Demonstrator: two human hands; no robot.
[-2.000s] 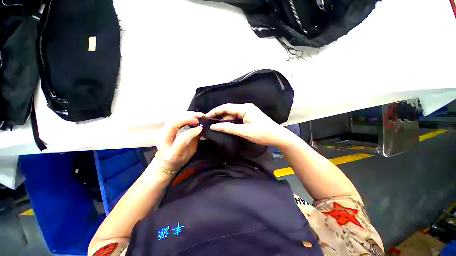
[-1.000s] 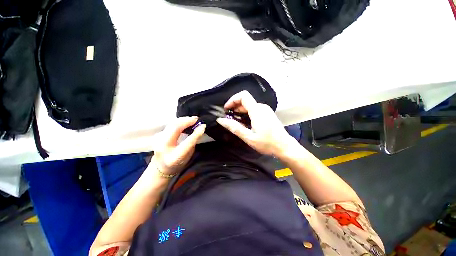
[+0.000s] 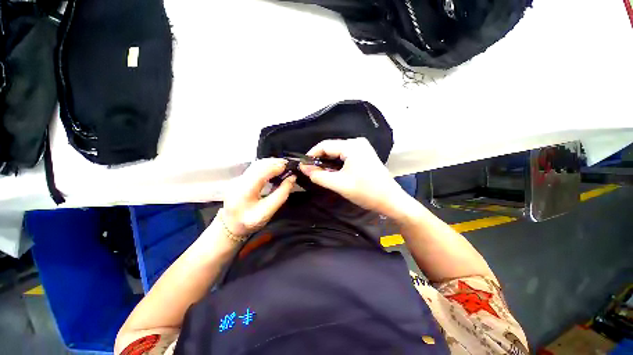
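Note:
A black fabric bag piece (image 3: 347, 125) lies over the table's front edge, with a pale zipper line along its curved far edge. My left hand (image 3: 260, 194) pinches the piece's near edge between thumb and fingers. My right hand (image 3: 354, 173) holds small dark thread snips (image 3: 316, 161), whose points reach left to the fabric at my left fingertips. The fingers partly hide the snips and the seam, and I cannot tell whether the blades touch a thread.
The white table (image 3: 229, 83) bears black bag pieces (image 3: 118, 90) at left, one with a pale label, and a zippered black heap (image 3: 444, 31) at upper right, loose threads beside it. Blue bins (image 3: 76, 277) stand below left. A metal frame (image 3: 555, 182) stands right.
Since one second ago, the snips have moved from above the piece to its edge at my left fingertips, and my hands have come together. The whole view has shifted slightly.

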